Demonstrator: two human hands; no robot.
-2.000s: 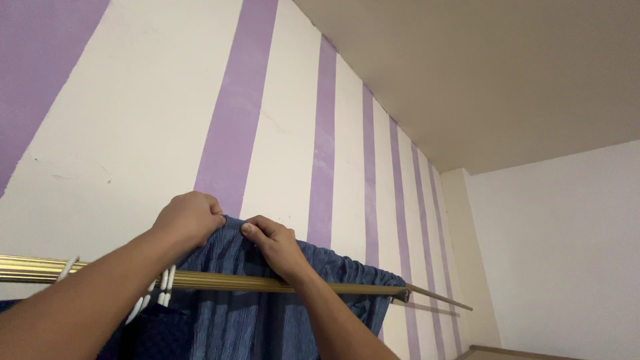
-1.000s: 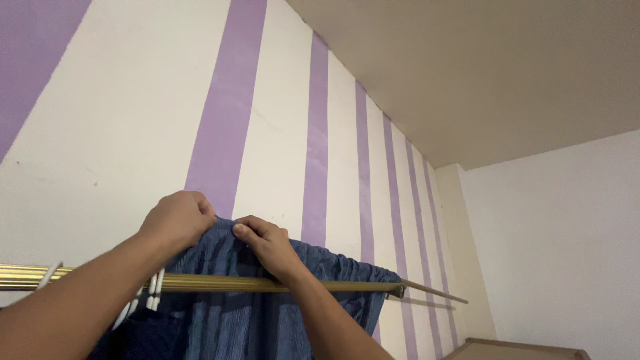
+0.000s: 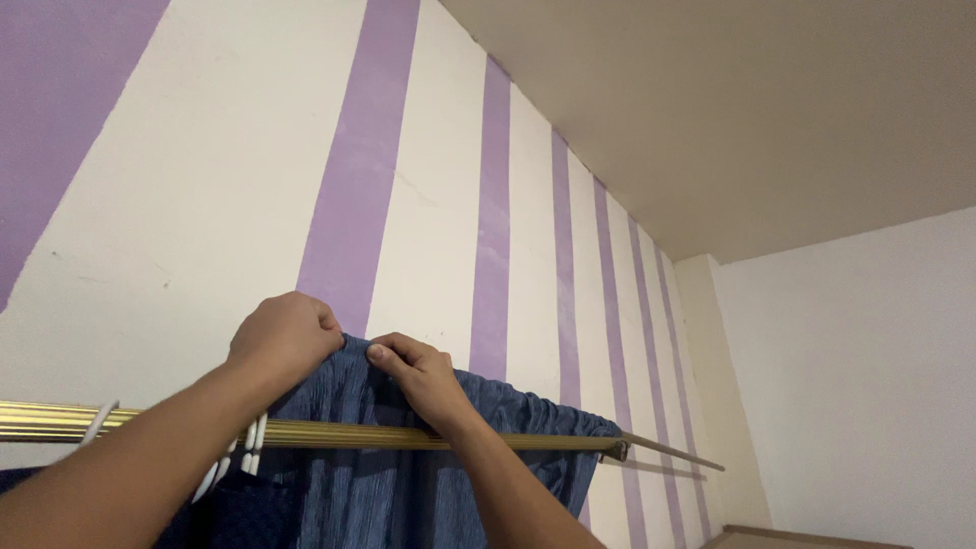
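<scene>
A blue curtain (image 3: 335,488) hangs behind a gold ribbed curtain rod (image 3: 366,435), its top edge gathered along a thinner rear rod (image 3: 671,450) that shows beyond the curtain at right. My left hand (image 3: 286,335) pinches the curtain's top edge. Just right of it, my right hand (image 3: 415,370) grips the same edge between thumb and fingers, a short stretch of cloth between the two. White curtain rings (image 3: 254,446) sit on the gold rod near my left forearm, with a darker navy cloth (image 3: 240,511) below them. My fingertips on the far side of the cloth are hidden.
Behind the rods rises a wall with purple and cream stripes (image 3: 496,229), meeting the ceiling (image 3: 724,114). A bracket (image 3: 616,450) is at the gold rod's right end. The brown top edge of some furniture (image 3: 801,534) shows at lower right.
Both hands stay at the curtain's top edge. The gap between them has narrowed slightly since two seconds ago.
</scene>
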